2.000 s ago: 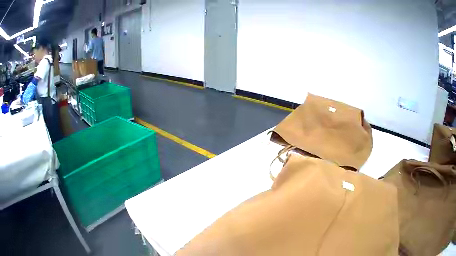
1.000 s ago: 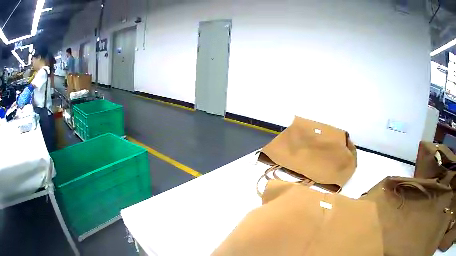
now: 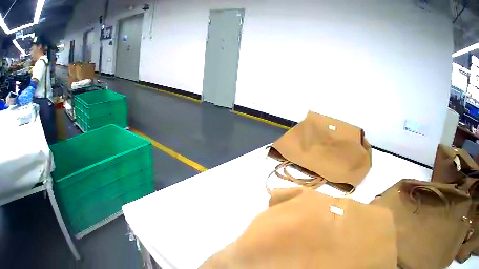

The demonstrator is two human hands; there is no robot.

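Note:
A large tan-brown tote bag [image 3: 315, 236] lies nearest in front of me, cut off by the bottom edge. A small pale plate [image 3: 336, 210] shows on its upper part. A second tan tote bag [image 3: 323, 149] lies behind it, its mouth towards the near bag, with thin handles [image 3: 281, 173] looping out to the left. A darker brown tote bag [image 3: 428, 220] with a strap loop stands close on the right. Neither of my hands is in the picture.
The bags rest on a white-covered table [image 3: 210, 210]. Green crates [image 3: 102, 178] stand on the grey floor to the left, by a yellow line. A person [image 3: 43, 86] with blue sleeves stands at another white table [image 3: 23, 152]. More brown bags [image 3: 456, 163] are at the far right.
My view has turned and shifted, moving the bags slightly left in the picture. The near bag's outline has changed a little, and its centre seam is no longer clear. The background person farther back has left view.

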